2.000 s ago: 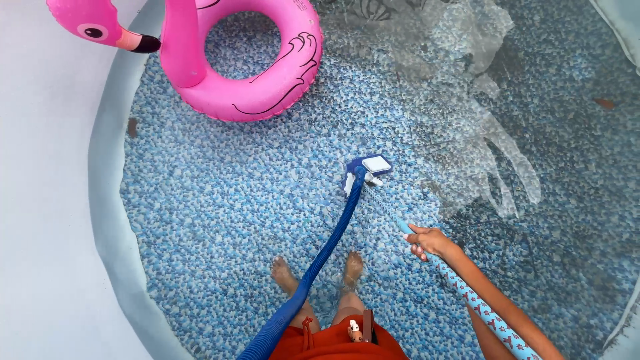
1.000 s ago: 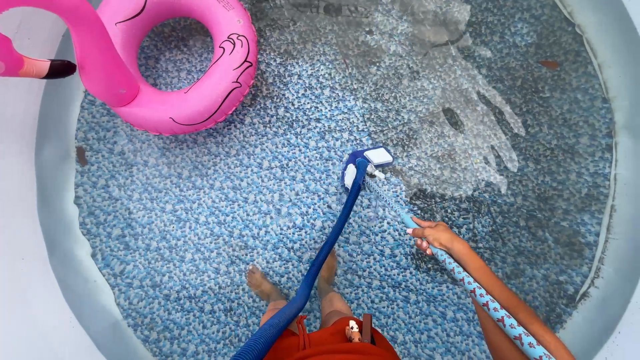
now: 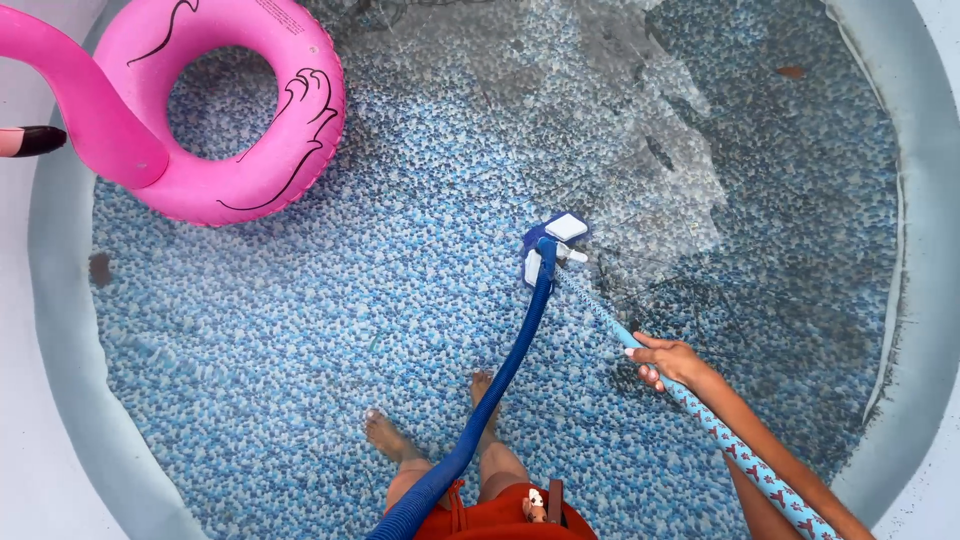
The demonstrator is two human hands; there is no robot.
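My right hand (image 3: 664,364) grips a light-blue pole with a dark red pattern (image 3: 750,469), which slants from the lower right edge down into the water. At the pole's far end, a blue and white pool vacuum head (image 3: 555,247) sits under water on the blue pebble-print pool floor (image 3: 300,360). A ribbed blue hose (image 3: 517,352) runs from this head, in front of my legs, to the bottom edge. My left hand is not in view. Part of another limb or its reflection shows beside the pole; I cannot tell which.
A pink inflatable flamingo ring (image 3: 315,112) floats at the upper left. My bare feet (image 3: 386,435) stand in the water, close to the hose. The pool's pale grey rim (image 3: 60,262) curves along both sides. A brown leaf (image 3: 790,72) lies at the upper right.
The view has shifted to the right. My right hand keeps its grip on the pole, and the flamingo ring has turned, its neck now lying further toward the left.
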